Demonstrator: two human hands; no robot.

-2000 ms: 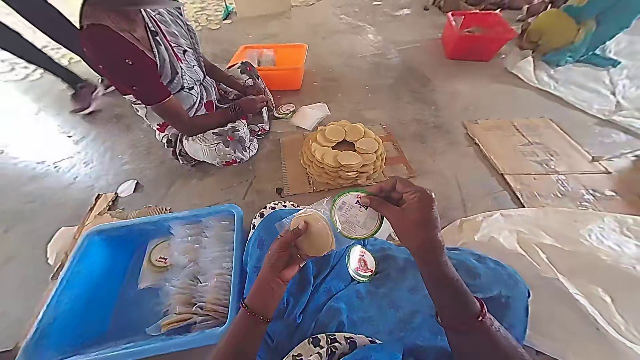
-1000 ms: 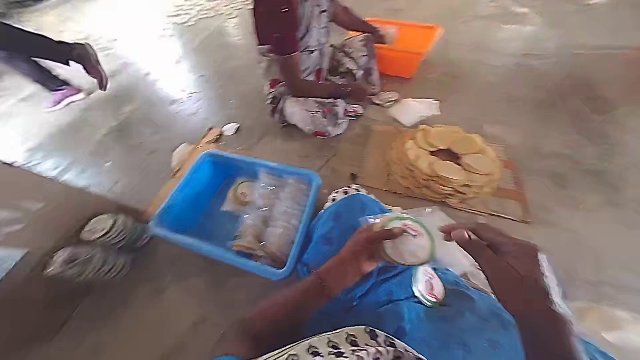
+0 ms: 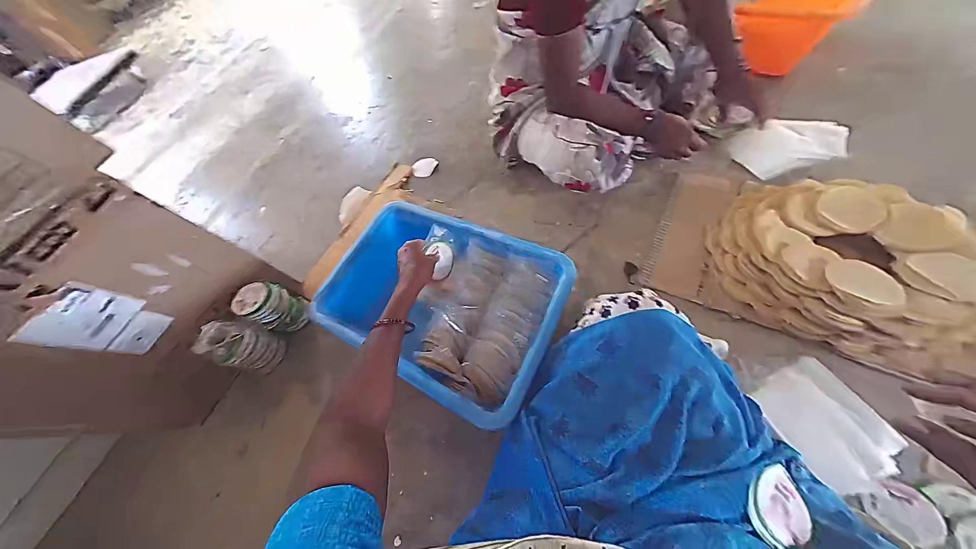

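My left hand [image 3: 417, 267] grips a clear plastic packet with a round label [image 3: 440, 261] inside the blue plastic tub [image 3: 568, 286]. Beside it in the tub lie rows of plastic packets of flat round discs [image 3: 492, 358]. At the right edge my right hand [image 3: 945, 427] shows only in part, its fingers apart, near the clear plastic bags [image 3: 831, 423]; whether it touches them is unclear. A round printed label [image 3: 779, 505] rests on the blue cloth over my lap, and more round labels [image 3: 903, 515] lie at the lower right.
Pale flat discs [image 3: 801, 259] are piled in a ring on cardboard [image 3: 686, 229] at the right. Another person [image 3: 579, 145] sits ahead, hands near white sheets [image 3: 793, 145] and an orange tub [image 3: 785, 38]. Cardboard boxes [image 3: 152, 252] and stacked round labels [image 3: 267, 305] are at the left.
My left hand has moved from above my lap into the blue tub with a labelled packet. My right hand is apart from it at the right edge. The view has swung left.
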